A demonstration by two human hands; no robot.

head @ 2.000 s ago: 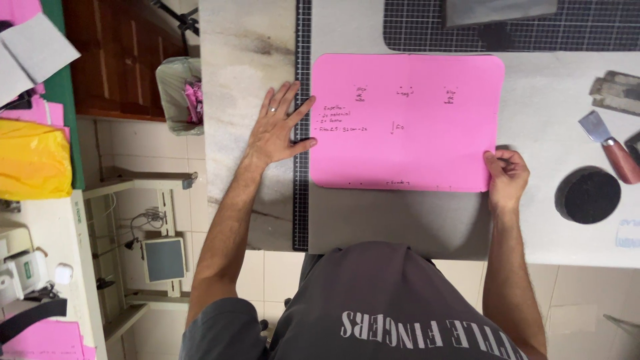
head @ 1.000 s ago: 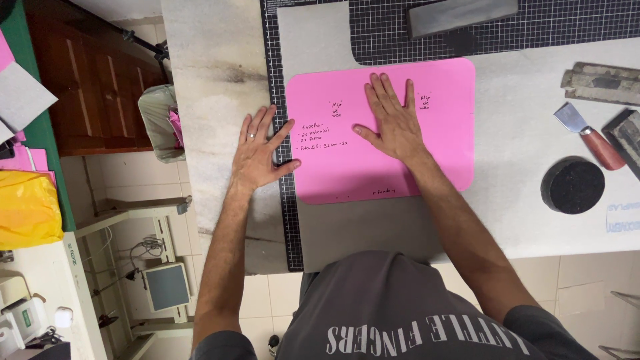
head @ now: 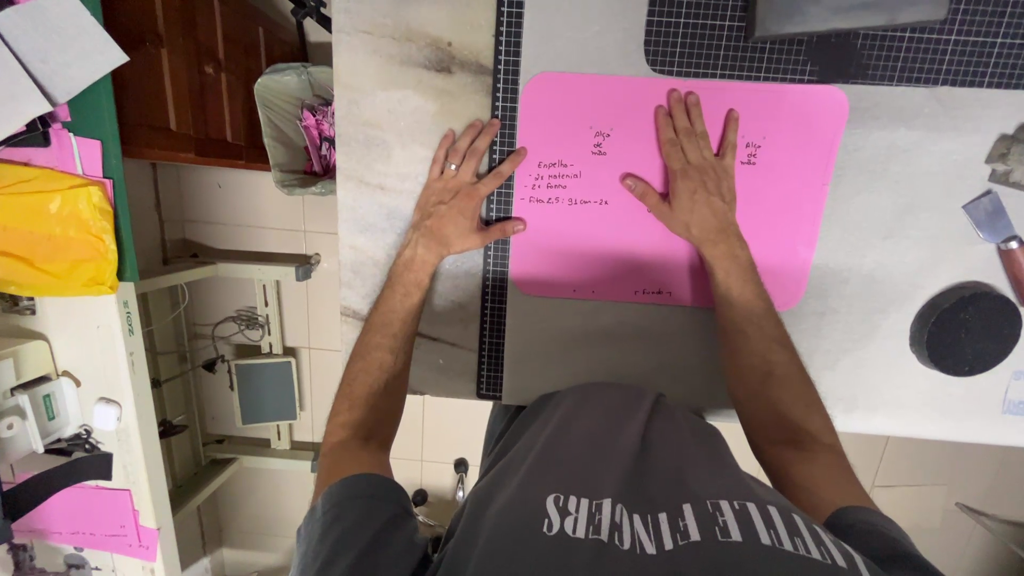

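Note:
A pink card sheet (head: 576,248) with rounded corners and handwriting lies flat over a grey sheet of material (head: 608,344) on the marble-topped table. My right hand (head: 700,176) rests flat on the pink sheet, right of its middle, fingers spread and holding nothing. Spread at the sheet's left edge, my left hand (head: 464,192) lies on the marble with its fingertips across the black gridded cutting mat strip (head: 494,320). Its thumb and forefinger tips come up to the card's left side. A ring is on one of its fingers.
At the right stand a round black disc (head: 966,328) and a scraper with a wooden handle (head: 992,218). A grey block (head: 848,16) sits on a gridded cutting mat (head: 720,48) at the top. A bin (head: 284,152) with pink scraps and a side table (head: 144,416) are left.
My right hand has moved from the pink sheet's lower right edge, where it was two seconds ago, onto its surface. My left hand has stayed by the sheet's left edge.

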